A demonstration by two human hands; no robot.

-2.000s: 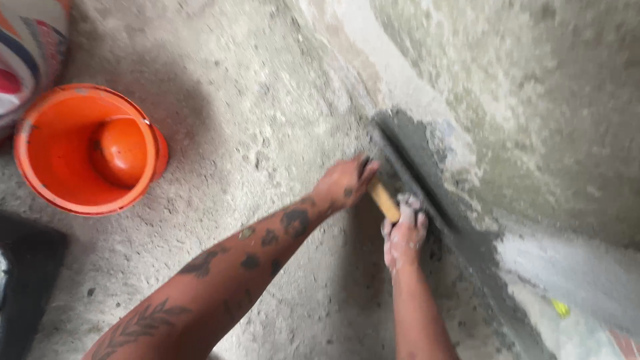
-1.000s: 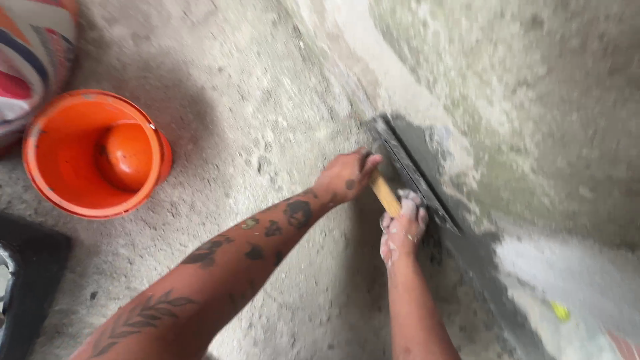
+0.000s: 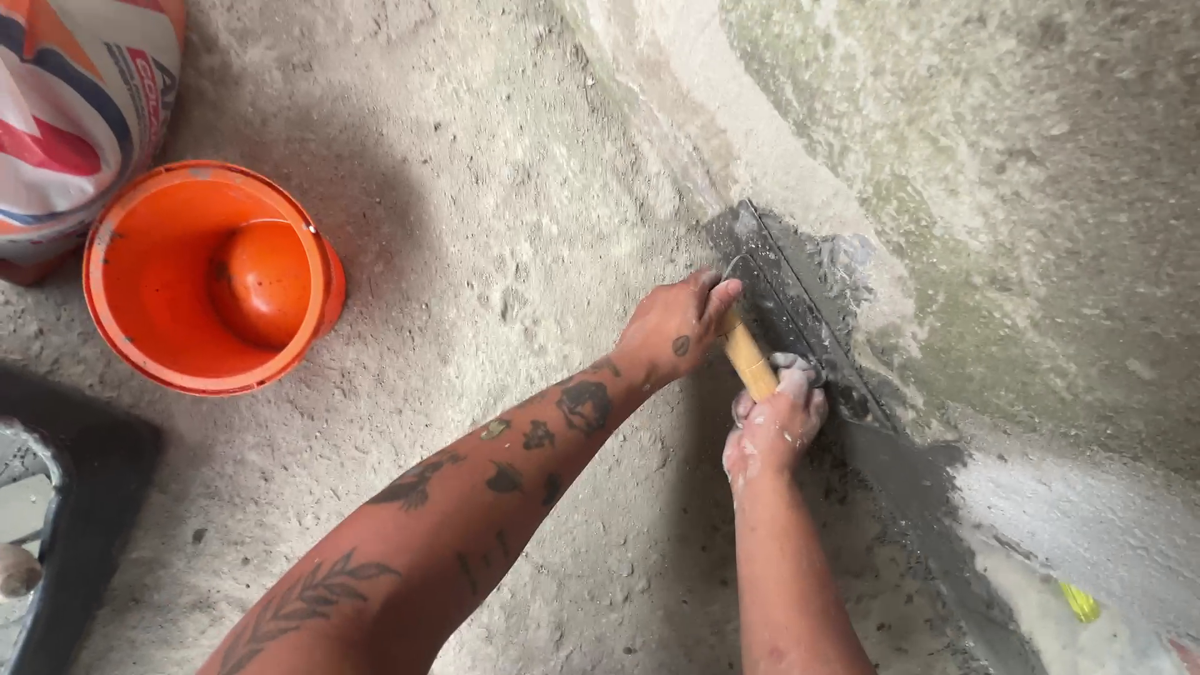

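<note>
My left hand grips the upper end of the wooden handle of a plastering trowel. At the handle's lower end my right hand, smeared with pale mortar, is closed around it. The long, dark trowel blade lies at a slant along the corner between floor and wall, its far edge against the wall. Wet grey mortar shows beside the blade and runs on in a strip toward the lower right. My fingers hide part of the handle and blade.
An orange bucket stands on the rough concrete floor at left, near a printed bag. A black tub with a tool inside is at lower left. The stained wall rises at right, with a small yellow item low down.
Both hands keep hold of the trowel handle. The blade, its edge raised earlier, now shows more of its broad face.
</note>
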